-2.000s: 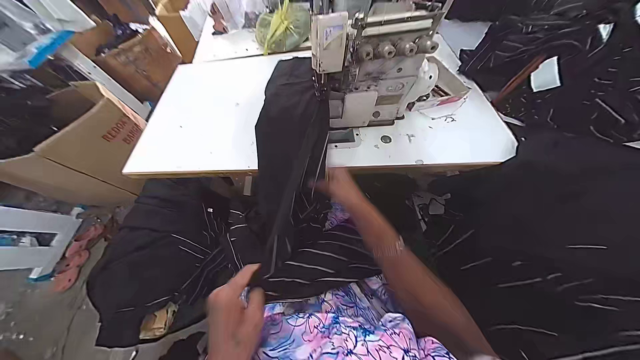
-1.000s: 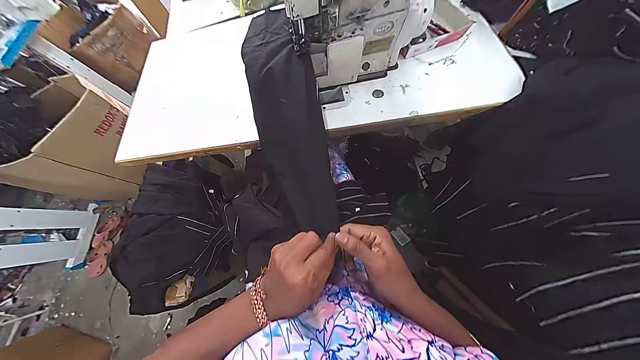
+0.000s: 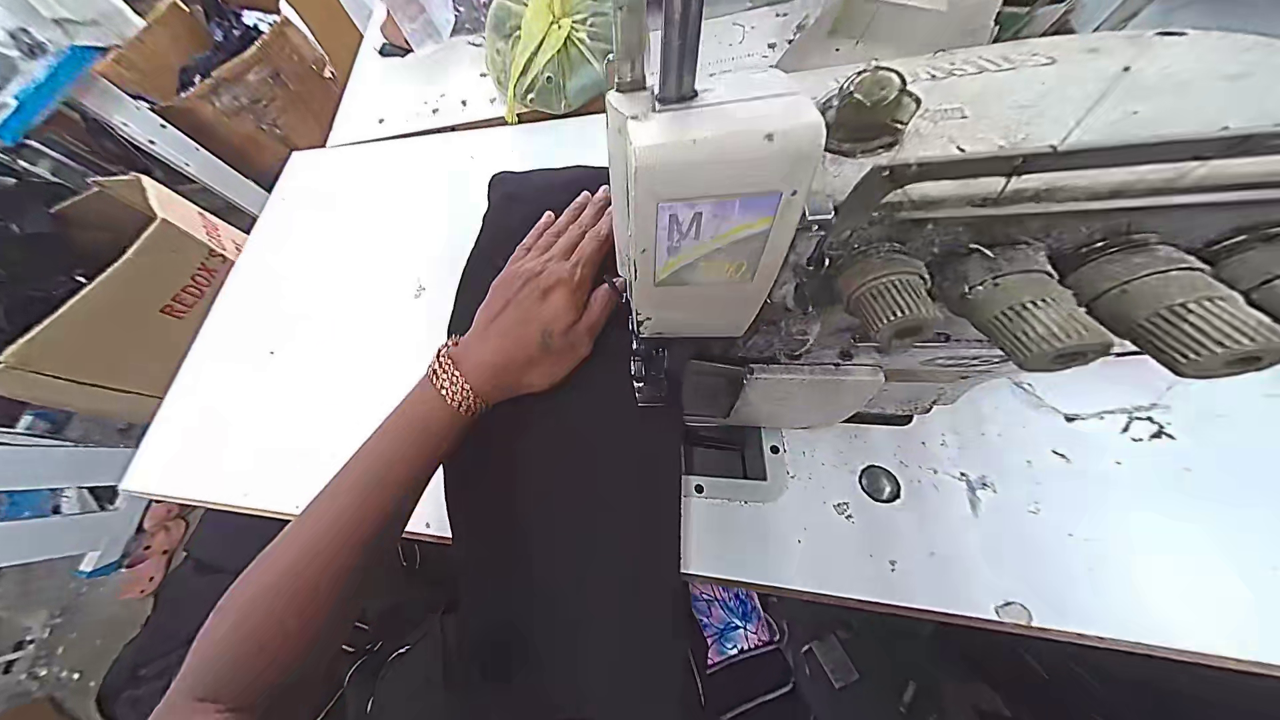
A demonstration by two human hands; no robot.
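Note:
My left hand, with a bracelet at the wrist, lies flat, palm down, on a long piece of black fabric. Its fingertips are close beside the head of an overlock sewing machine. The fabric runs from the white table over the front edge and down toward my lap, its right side along the presser foot. Ribbed tension knobs line the machine's front. My right hand is out of view.
An open cardboard box stands to the left of the table. Behind it are more boxes with dark cloth. A green mesh bag sits behind the table. Dark cloth and a patterned fabric show below the front edge.
Both hands held the fabric's near end at my lap one second ago. My left hand has moved up onto the fabric beside the machine, and my right hand has left the view. The view is much closer.

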